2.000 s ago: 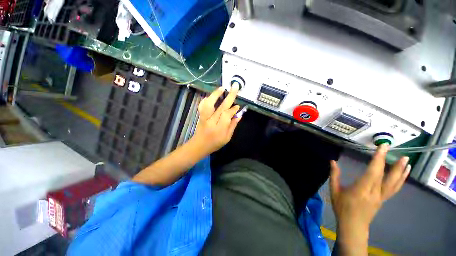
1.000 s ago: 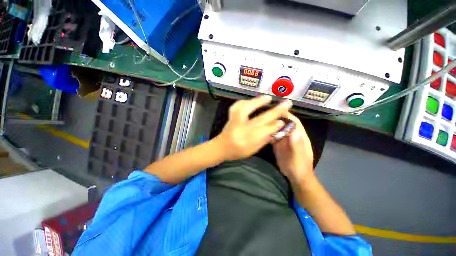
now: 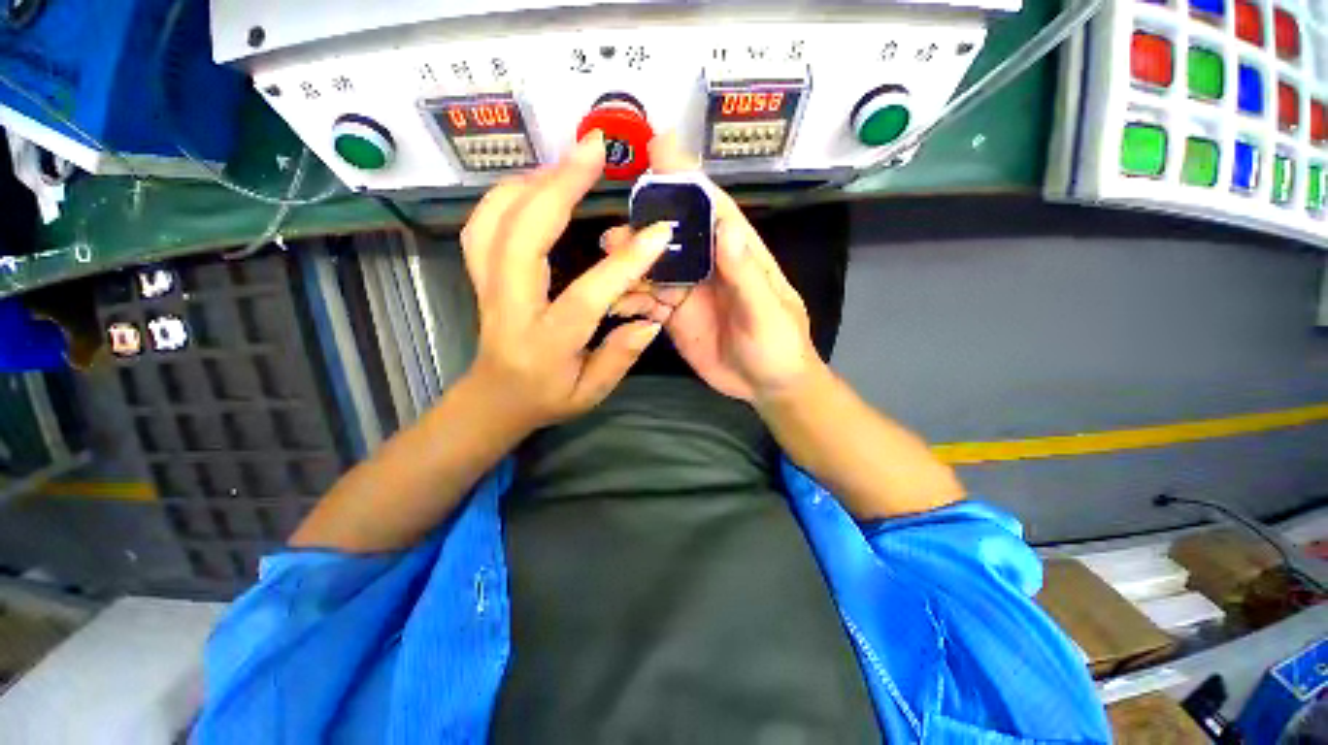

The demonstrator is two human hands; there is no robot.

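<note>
A smartwatch body (image 3: 679,251) with a dark screen, a few small white marks on it and a pale rim is held upright in my right hand (image 3: 740,313), in front of the panel's centre. My left hand (image 3: 542,291) has its index fingertip on the watch screen; its other fingers are spread, one overlapping the red emergency stop button (image 3: 616,131) in view. The press machine's panel (image 3: 565,90) is behind the hands. Its left display (image 3: 481,115) and right display (image 3: 753,104) show red digits.
Green buttons sit at the panel's left (image 3: 361,141) and right (image 3: 880,117). A white watch tray (image 3: 1081,181) with coloured screens is at upper right. A black compartment tray (image 3: 233,403) is at left, and a blue control box (image 3: 109,73) at upper left. Cardboard boxes (image 3: 1103,617) lie lower right.
Both hands left the green buttons and came together around a watch, now raised with its screen visible. The view has shifted right, showing more of the watch tray. Both displays are now lit.
</note>
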